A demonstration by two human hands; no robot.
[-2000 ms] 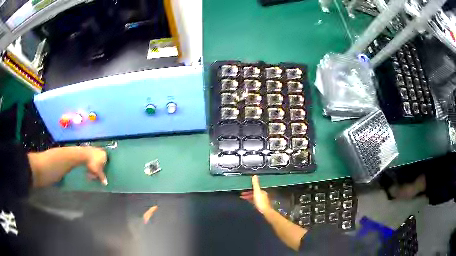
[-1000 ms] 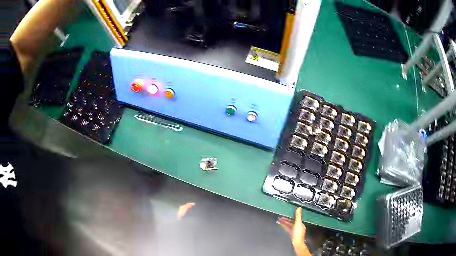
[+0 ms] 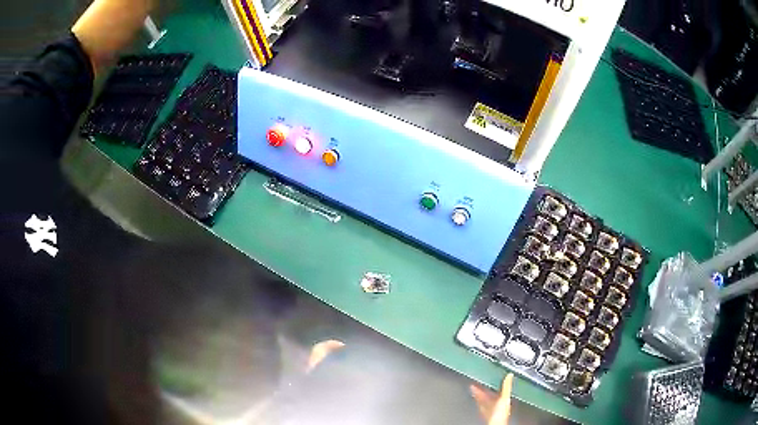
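A small camera module (image 3: 376, 283) lies loose on the green mat in front of the machine's blue panel (image 3: 382, 178). My right hand (image 3: 496, 403) is at the bottom edge of the picture, just below the black blister tray (image 3: 532, 315), open with thumb and fingers apart, and cut off by the edge. What looks like my left hand (image 3: 324, 353) shows small and blurred below the mat's front edge; its grip cannot be made out. The tray's pockets are mostly filled with modules; several at its lower left are empty.
Another person's black sleeve (image 3: 41, 91) and bare forearm reach across the left. Two black trays lie left of the machine. A clear strip (image 3: 301, 201) lies below the panel. Clear bags (image 3: 681, 307) and a fine-grid tray (image 3: 675, 397) are at right. Another black tray (image 3: 663, 108) lies behind.
The view has swung left, so the machine and tray sit further right. The other person's arm has gone from the bench front to the upper left. The loose module stays on the mat.
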